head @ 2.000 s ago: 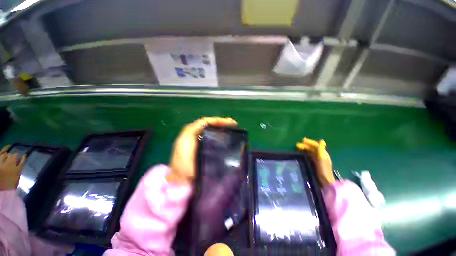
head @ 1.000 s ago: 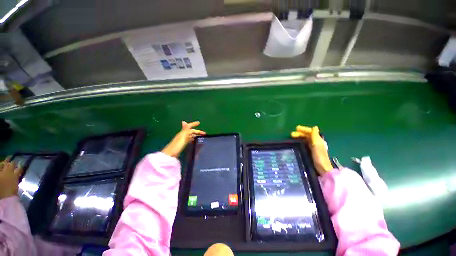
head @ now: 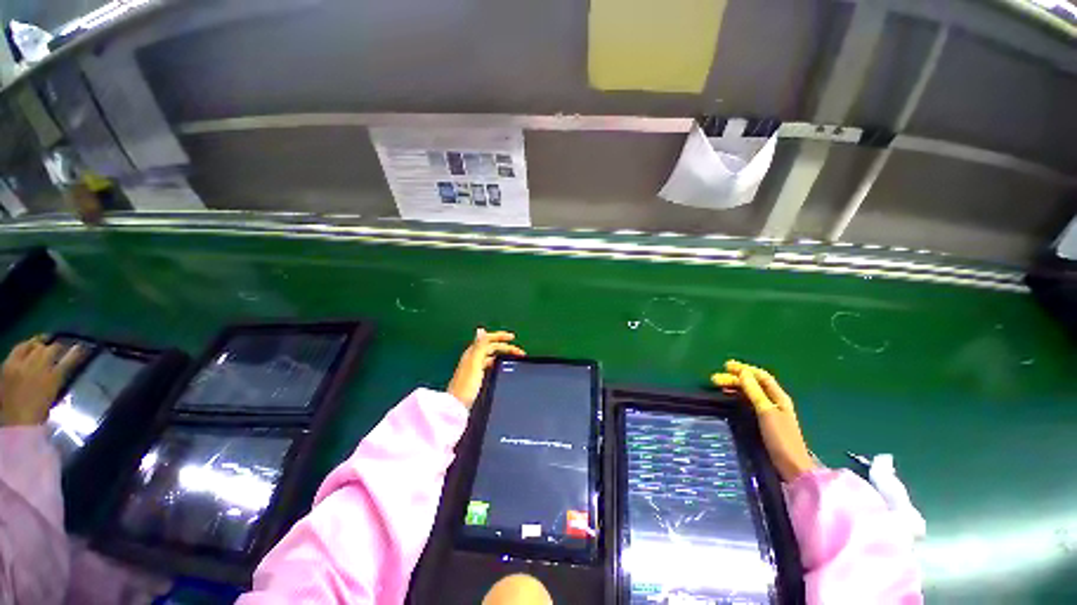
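Note:
The left tablet [head: 535, 461] lies in a black carrier tray [head: 508, 583]. Its dark screen shows a line of text, a green button bottom left, a whitish one in the middle and a red one bottom right. The right tablet [head: 694, 502] lies beside it with rows of green and blue text and a bright reflection. My left hand [head: 478, 364] rests at the left tablet's upper left corner, fingers on its edge. My right hand [head: 765, 416], with yellow finger cots, is at the right tablet's upper right corner, holding nothing visible.
Dark tablets in a tray [head: 213, 485] lie at left. Another person's hand [head: 32, 381] is on tablets at far left. A white-wrapped tool [head: 892, 487] lies right of my right wrist. A metal rail [head: 567, 246], an instruction sheet [head: 458, 177] and a hanging white paper [head: 720, 168] are behind.
The left tablet was held raised and tilted two seconds ago; it now lies in the tray with its screen showing buttons. My left hand has moved to its top corner. The view has shifted.

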